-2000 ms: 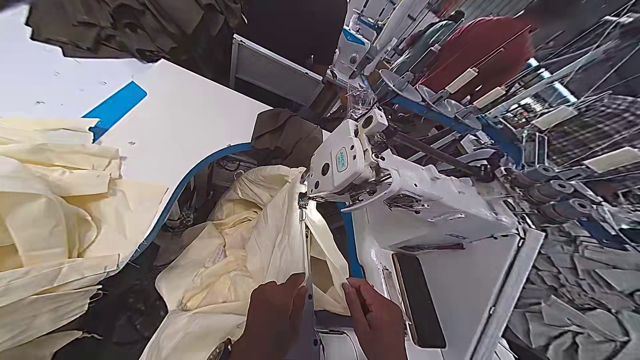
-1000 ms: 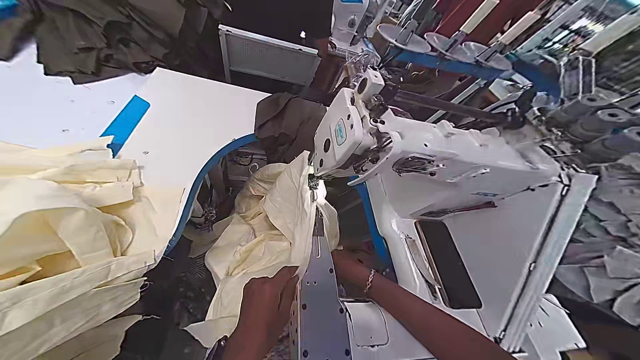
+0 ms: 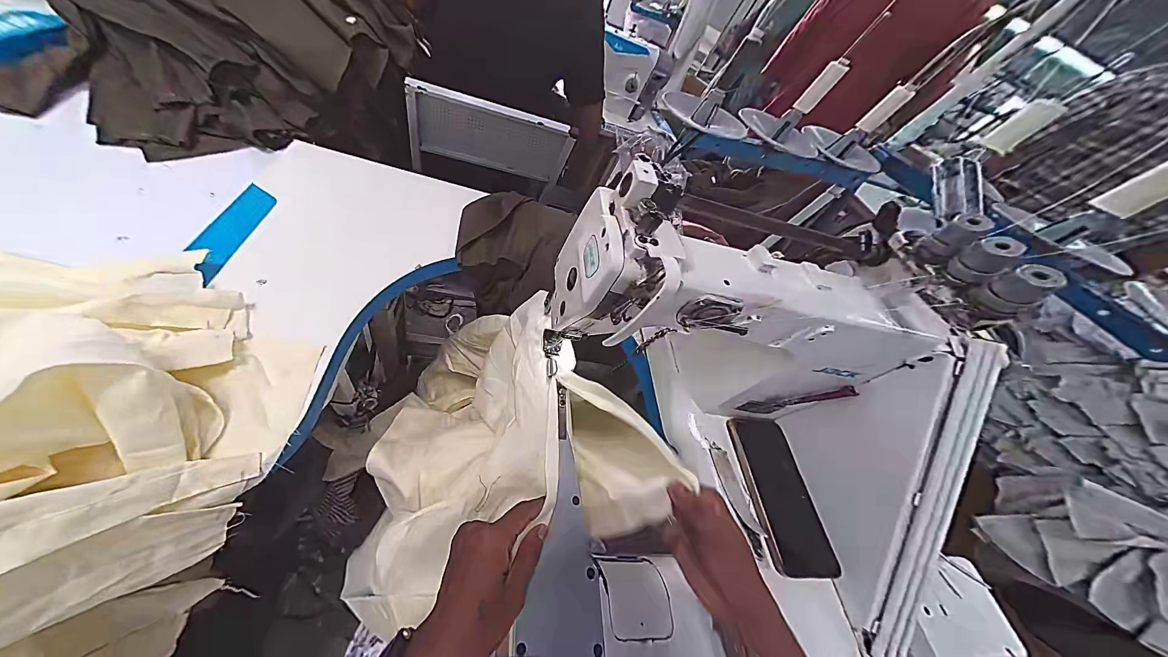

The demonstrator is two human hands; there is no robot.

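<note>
Cream fabric (image 3: 456, 447) hangs around the narrow arm (image 3: 570, 547) of a white industrial sewing machine (image 3: 730, 283). Its upper end lies under the needle area, where a small light shines. My left hand (image 3: 493, 566) pinches the fabric's edge on the left side of the arm. On the right side, my right hand (image 3: 707, 538), slightly blurred, grips another edge of the same fabric and holds it out from the arm, so that the cloth spreads between the two.
A pile of cream fabric pieces (image 3: 109, 411) covers the left of a white table (image 3: 365, 201) with blue edging. A smartphone (image 3: 785, 497) lies on the machine bed. Dark fabric (image 3: 219, 73) is heaped behind; grey pieces (image 3: 1077, 429) lie at right. A person (image 3: 511, 64) stands beyond.
My right hand has come away from beside the machine arm to the right, and the fabric edge is now drawn out with it. The person beyond shows more fully.
</note>
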